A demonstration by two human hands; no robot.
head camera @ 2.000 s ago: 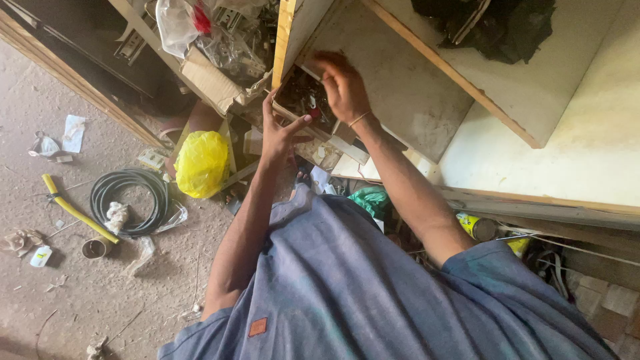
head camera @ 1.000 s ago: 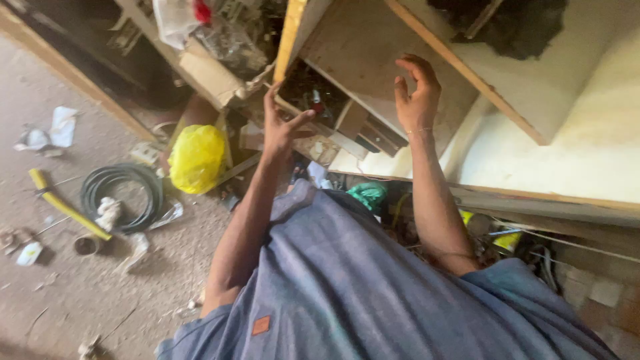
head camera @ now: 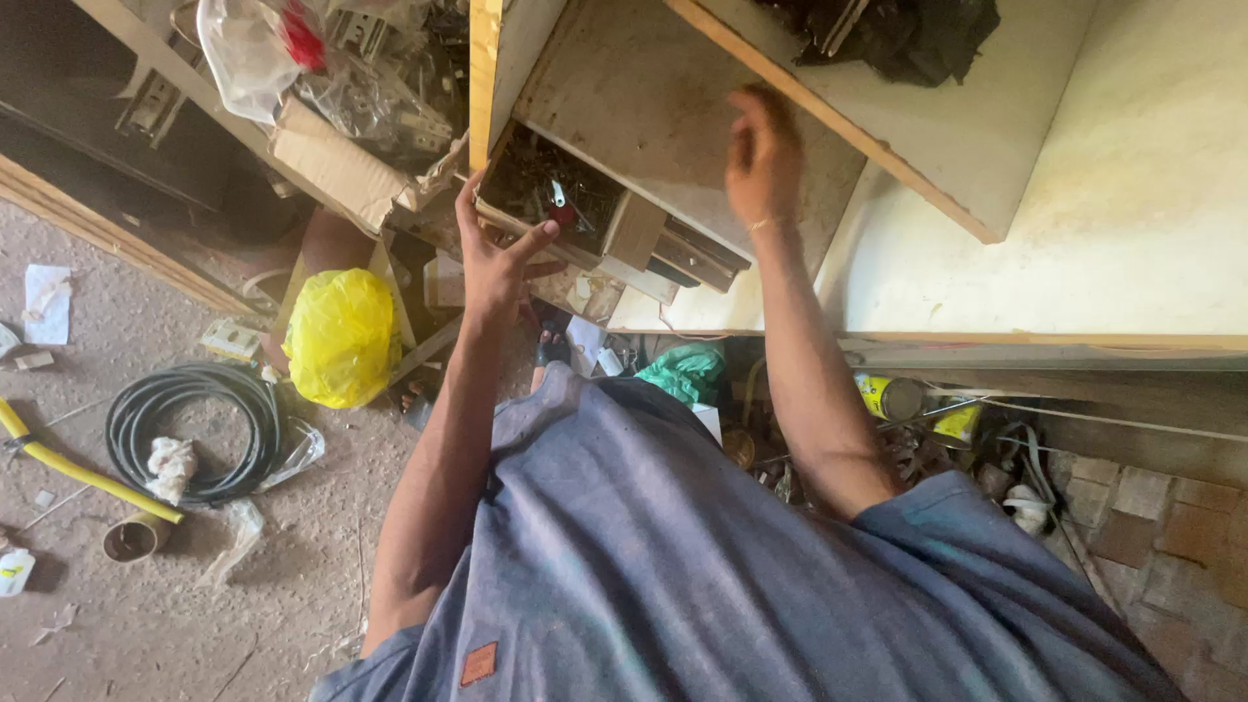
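My left hand rests against the near edge of an open wooden box full of small dark metal pieces, its thumb and fingers spread. Among those pieces lies a red-handled item with a shiny metal end. Beside the box are brown cardboard and narrow wooden compartments. Over the stained board of a shelf, right of the box, my right hand is raised and blurred, with fingers partly bent; whether it holds anything cannot be told.
An upright wooden panel stands behind my left hand. A slanted shelf edge is close to my right hand. Clear plastic bags and torn cardboard lie upper left. A yellow plastic bag and coiled black hose are on the left.
My right hand was over the box area two seconds ago, then moved right, over the shelf board. My left hand has stayed at the box's edge.
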